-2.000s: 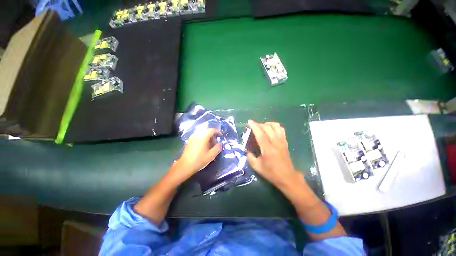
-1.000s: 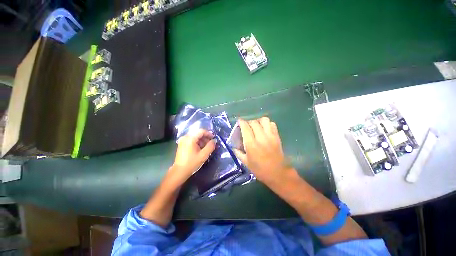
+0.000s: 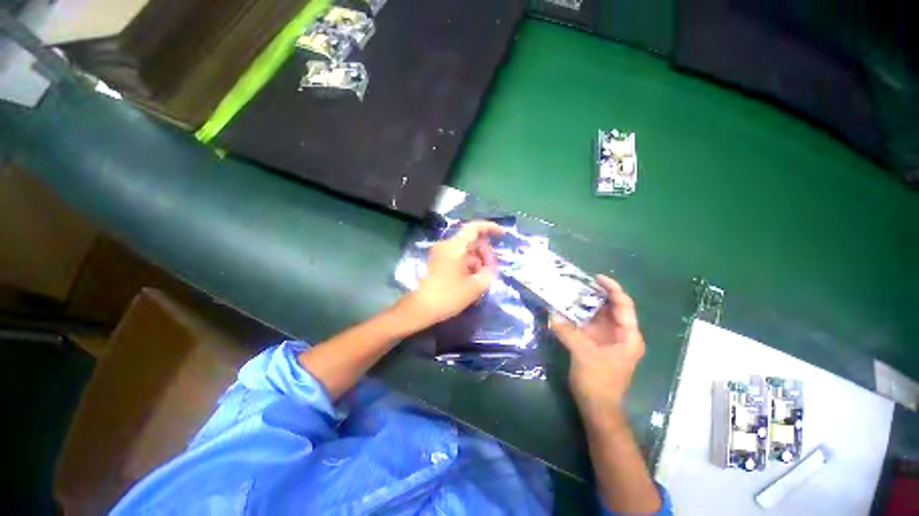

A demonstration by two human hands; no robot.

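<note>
My right hand (image 3: 607,338) grips the lower right end of a power supply board (image 3: 564,286), held tilted over the bag pile. My left hand (image 3: 455,276) is at the board's upper left end, its fingers pinched on shiny film there; the board's far end seems to be in or under that film. A loose pile of antistatic bags (image 3: 488,333) lies on the bench below both hands.
A single board (image 3: 616,162) lies on the green mat. Two boards and a white strip tool (image 3: 791,478) lie on the white sheet (image 3: 697,403). Boards stand on black foam (image 3: 353,141) beside the green strip (image 3: 264,73). An open carton (image 3: 151,393) is below the bench at left.
The view has turned, and the bench now slants. The board in my right hand now shows clearly, its end at the film. My right hand has moved round to the board's lower end.
</note>
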